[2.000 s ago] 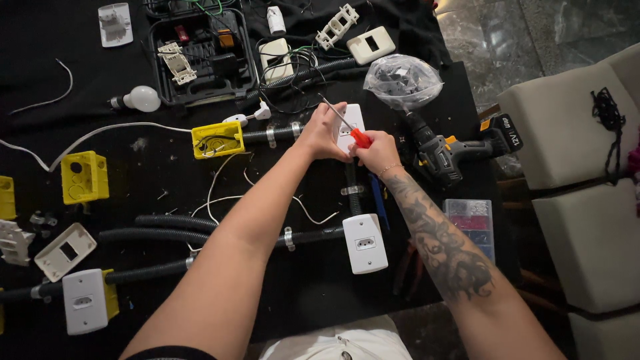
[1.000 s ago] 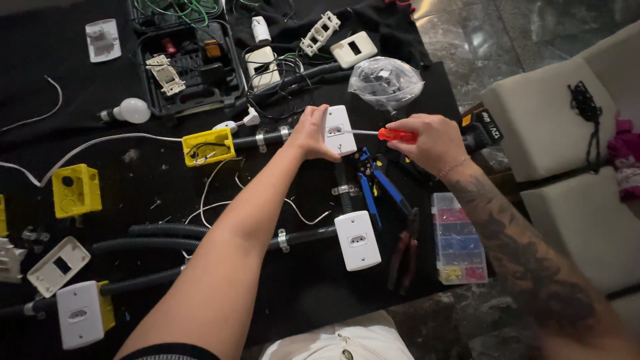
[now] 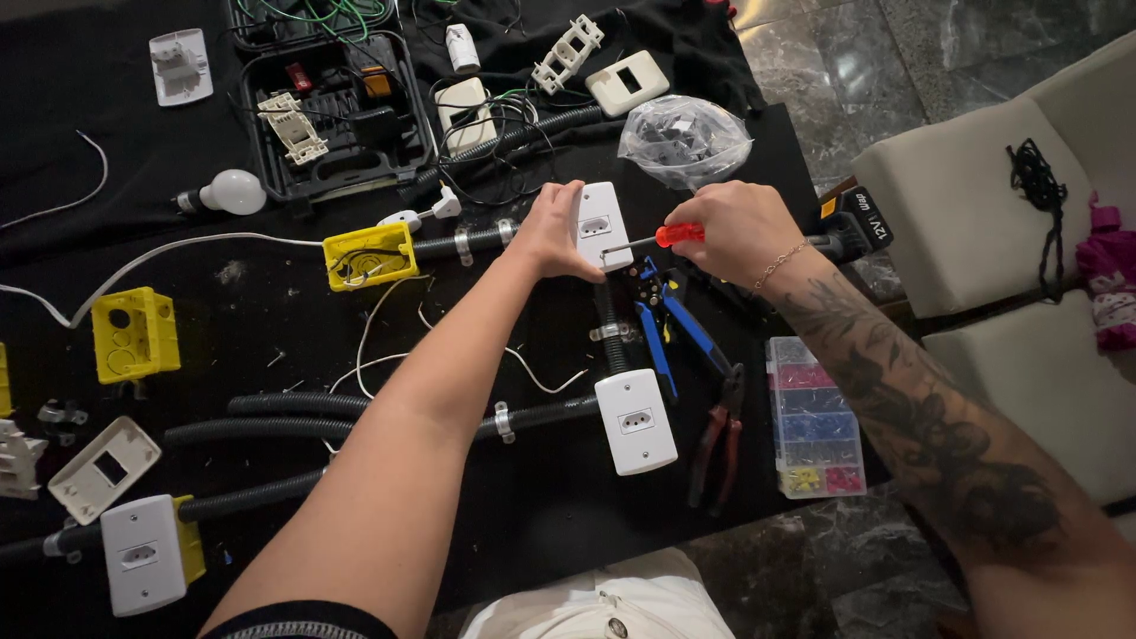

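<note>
My left hand (image 3: 561, 232) grips the left edge of a white socket cover plate (image 3: 589, 213), fingers at its top and thumb near its lower edge. My right hand (image 3: 732, 226) holds a screwdriver (image 3: 679, 234) by its red handle, its shaft pointing left and its tip at the plate's lower screw. Below, a second white socket plate (image 3: 635, 422) sits at the end of a black corrugated conduit (image 3: 550, 414). Blue-handled wire strippers (image 3: 661, 311) lie just right of the conduit between the plates, and red-handled pliers (image 3: 717, 439) lie below them.
A yellow electrical box (image 3: 371, 256) with wires and another yellow box (image 3: 138, 335) lie left. Behind are an open black tool case (image 3: 333, 182), a light bulb (image 3: 232, 193) and a plastic bag of parts (image 3: 683, 142). A compartment box of connectors (image 3: 816, 417) and a cordless drill (image 3: 854, 231) lie right.
The screwdriver, held diagonally over the plate two seconds ago, now comes in from the right with its tip at the lower screw. My right hand has moved off the plate to the right.
</note>
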